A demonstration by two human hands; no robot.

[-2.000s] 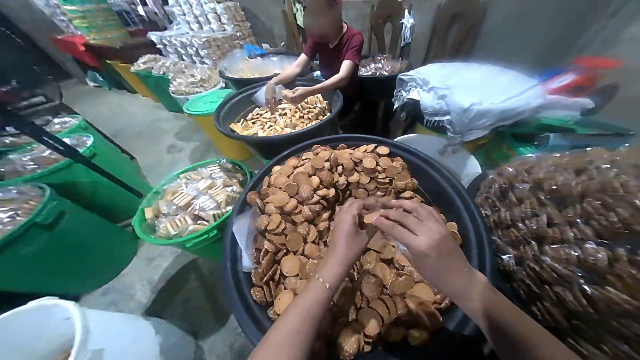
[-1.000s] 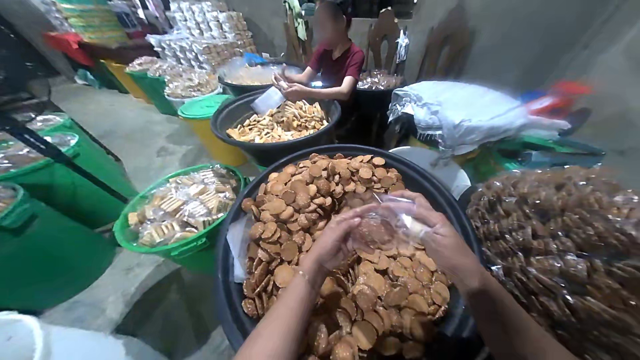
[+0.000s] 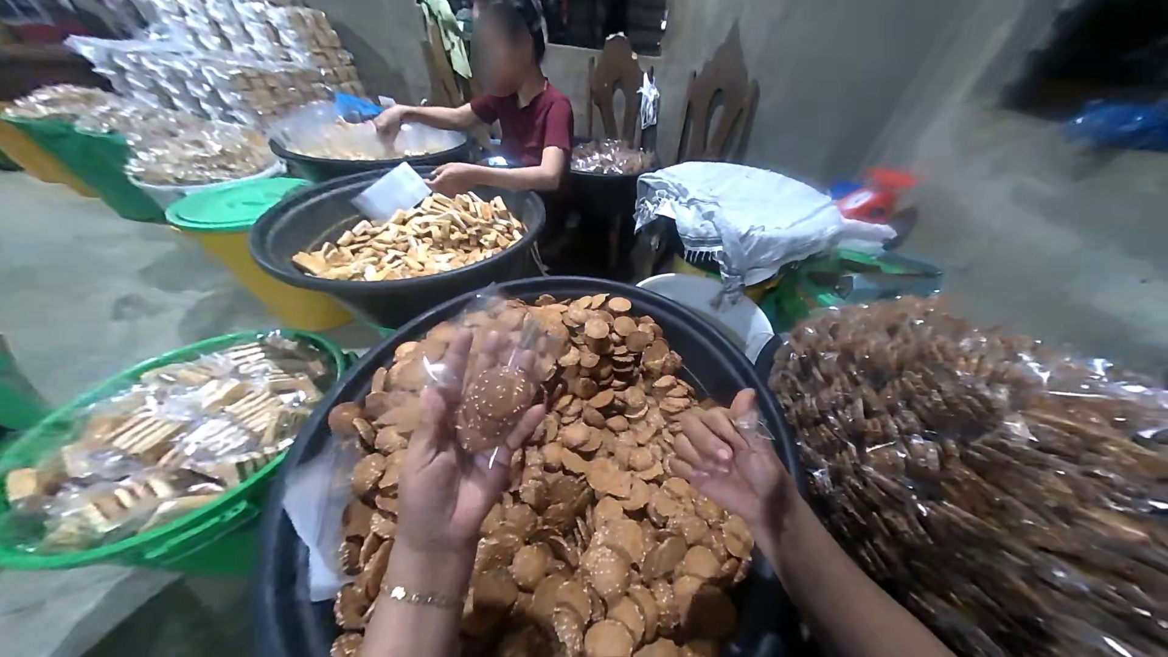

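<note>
My left hand (image 3: pixel 470 438), palm up with a bracelet at its wrist, holds a clear plastic bag (image 3: pixel 497 342) with round seeded cookies (image 3: pixel 495 401) in it. My right hand (image 3: pixel 730 452) is to the right, over the cookies, with its fingers curled; something thin and clear shows at its fingertips, too small to name. Below both hands a large black tub (image 3: pixel 315 447) is heaped with loose round brown cookies (image 3: pixel 607 566). A white plastic sheet (image 3: pixel 315 520) lies inside the tub's left side.
A green tub (image 3: pixel 214 543) of bagged biscuits stands left. A pile of bagged brown cookies (image 3: pixel 922 456) lies right. Beyond are a black tub (image 3: pixel 292 255) of stick-shaped biscuits, a yellow bucket (image 3: pixel 265 283) with a green lid, a white cloth (image 3: pixel 748 205) and a seated person (image 3: pixel 538 128).
My hands were together over the cookies and are now apart, the bag resting in the left. The co-worker's hands, close together before, have parted. The view has shifted.
</note>
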